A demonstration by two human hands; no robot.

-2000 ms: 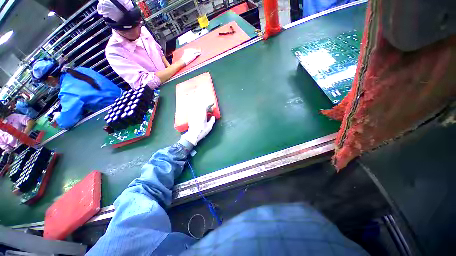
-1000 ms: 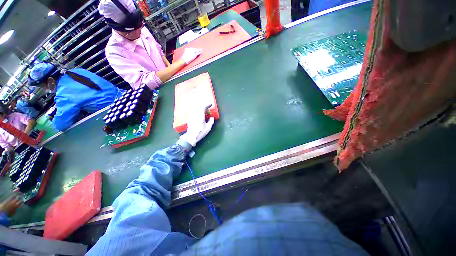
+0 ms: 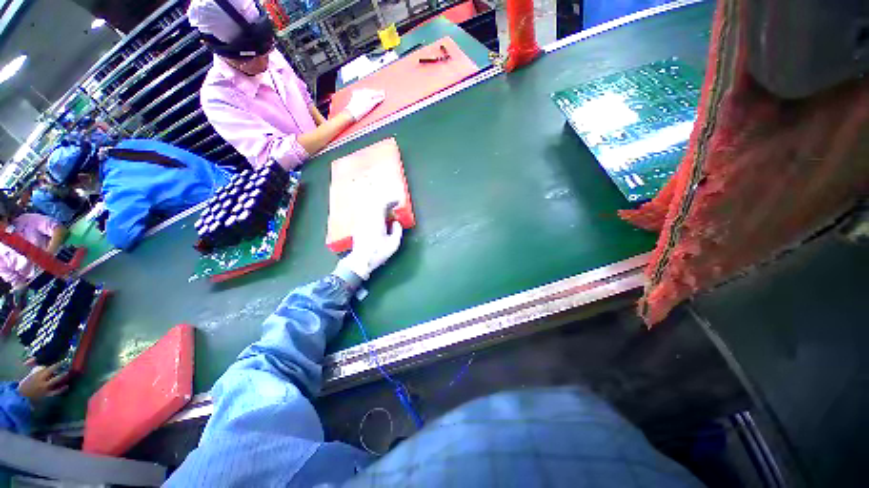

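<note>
A red foam support pad (image 3: 365,179) with a pale, worn top lies flat on the green conveyor belt. My left hand (image 3: 373,250), in a white glove, grips the pad's near edge; its fingertips lie over the top and part of the grip is hidden. A blue cord runs from my left wrist across the metal rail. My right hand is not in view. A bare green circuit board (image 3: 626,124) lies farther right on the belt, partly behind a ragged red curtain flap (image 3: 706,191).
Capacitor boards on red pads (image 3: 245,221) (image 3: 57,322) and a loose red pad (image 3: 145,389) are left. A coworker opposite has a gloved hand on a red mat (image 3: 404,91). Another person's bare hand (image 3: 44,381) is at far left. A metal rail (image 3: 495,313) edges the belt.
The boards on the belt have shifted slightly left. The gripped pad and my left hand have moved slightly left too. A bare hand has come in at the far left, beside the capacitor board.
</note>
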